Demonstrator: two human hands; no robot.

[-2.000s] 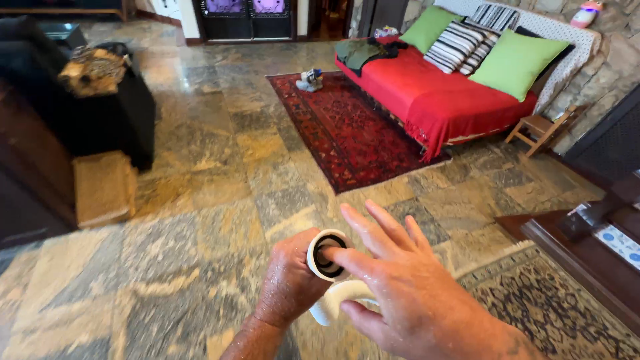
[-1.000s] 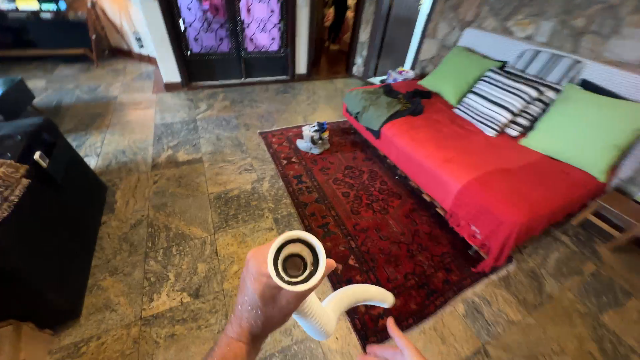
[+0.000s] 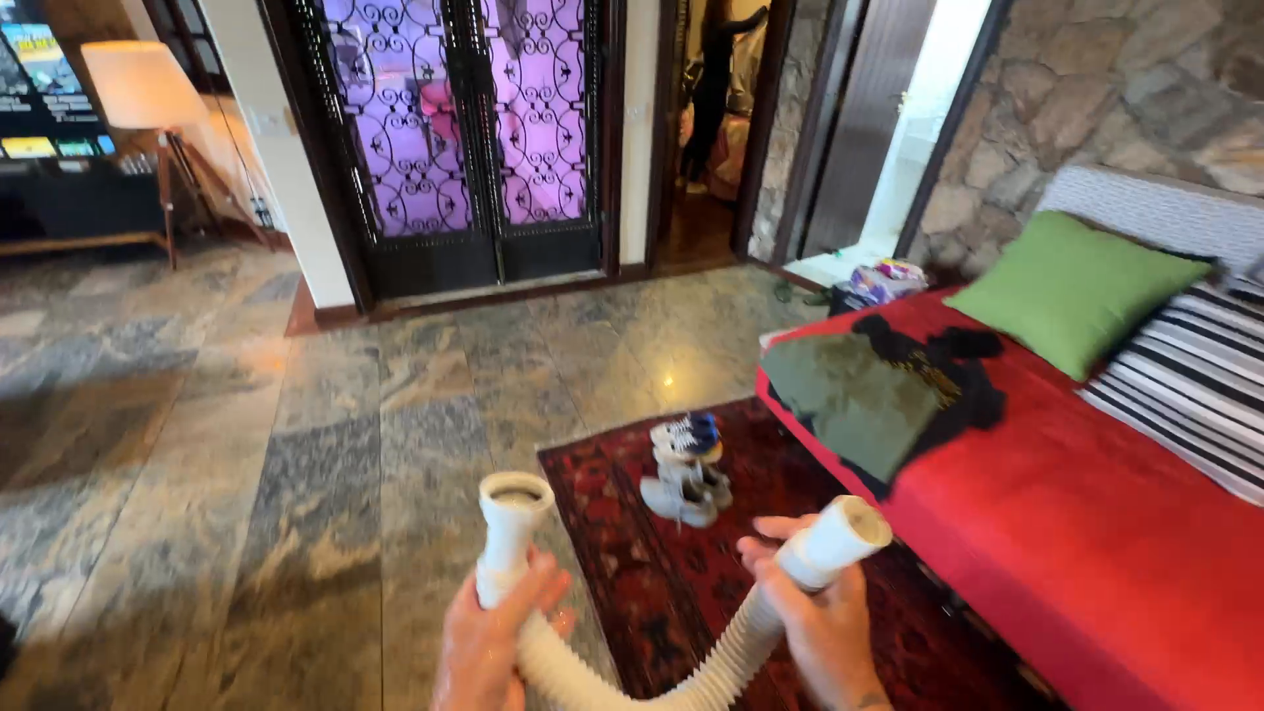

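Observation:
A white corrugated plastic drain hose (image 3: 726,657) hangs in a U between my two hands at the bottom of the head view. My left hand (image 3: 499,627) is closed around the hose below its flared end fitting (image 3: 515,499), whose round opening faces up. On the other side, my right hand (image 3: 820,617) holds the hose just under a cylindrical end fitting (image 3: 839,538), which tilts up to the right. The lowest part of the bend is cut off by the frame's bottom edge.
Several shoes (image 3: 684,474) sit on a red patterned rug (image 3: 632,583). To the right stands a red-covered daybed (image 3: 1066,484) with clothes (image 3: 889,395) and cushions (image 3: 1076,286). Ahead are iron-grille doors (image 3: 474,148), a tripod lamp (image 3: 148,89) and a person (image 3: 713,89) in a doorway.
My right hand, free one second ago, now holds one end of the hose. The two ends are spread apart and raised. The view has swung toward the doors.

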